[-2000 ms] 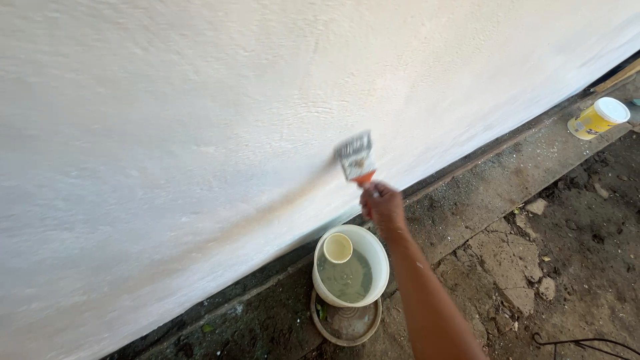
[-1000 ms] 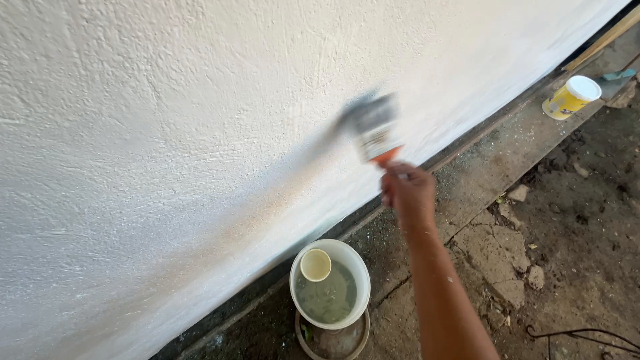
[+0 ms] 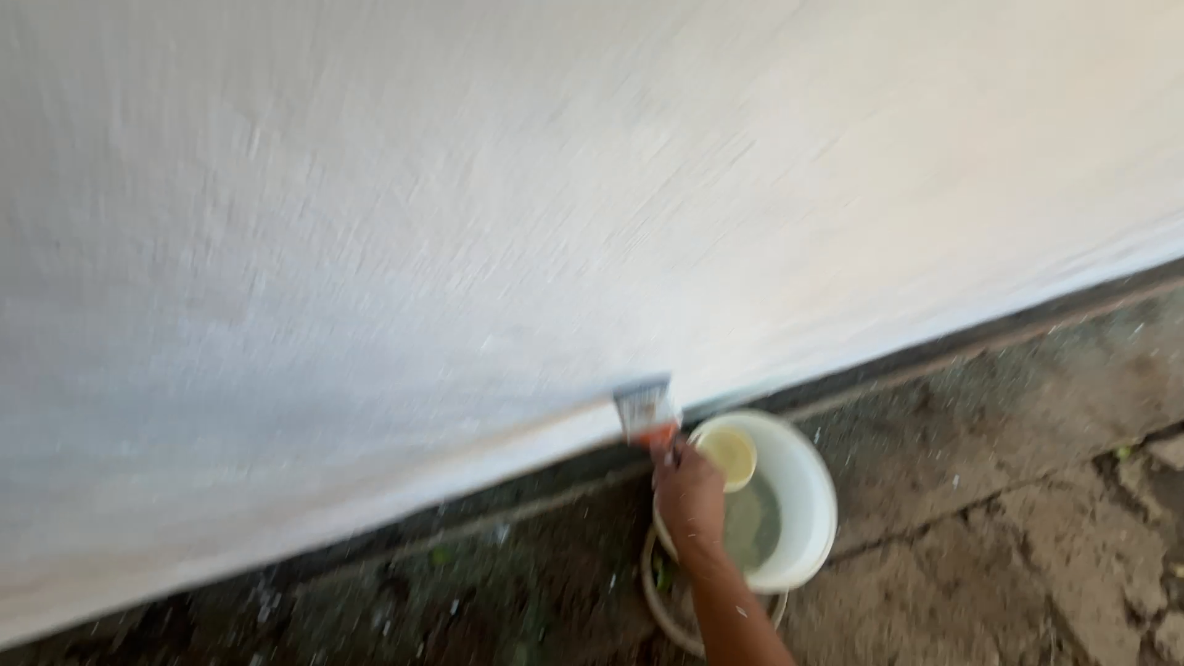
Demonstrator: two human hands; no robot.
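My right hand (image 3: 692, 495) grips a wide flat paintbrush (image 3: 647, 412) by its orange handle. The bristles are at the lower part of the white textured wall (image 3: 518, 231), close above its base; blur hides whether they touch it. Below and partly behind my hand stands a white plastic bucket (image 3: 809, 499) with murky greyish liquid inside. A small pale yellow cup (image 3: 729, 456) is at the bucket's rim on the wall side, next to my fingers. My left hand is out of view.
A round lid or ring (image 3: 661, 606) lies on the ground under the bucket's near side. A dark strip (image 3: 888, 365) runs along the wall's foot. Cracked, dirty concrete paving (image 3: 934, 555) spreads at the lower right.
My right hand has brought the brush down the wall, from above and right of the bucket to beside its rim. The view has swung left; the yellow tub is out of frame.
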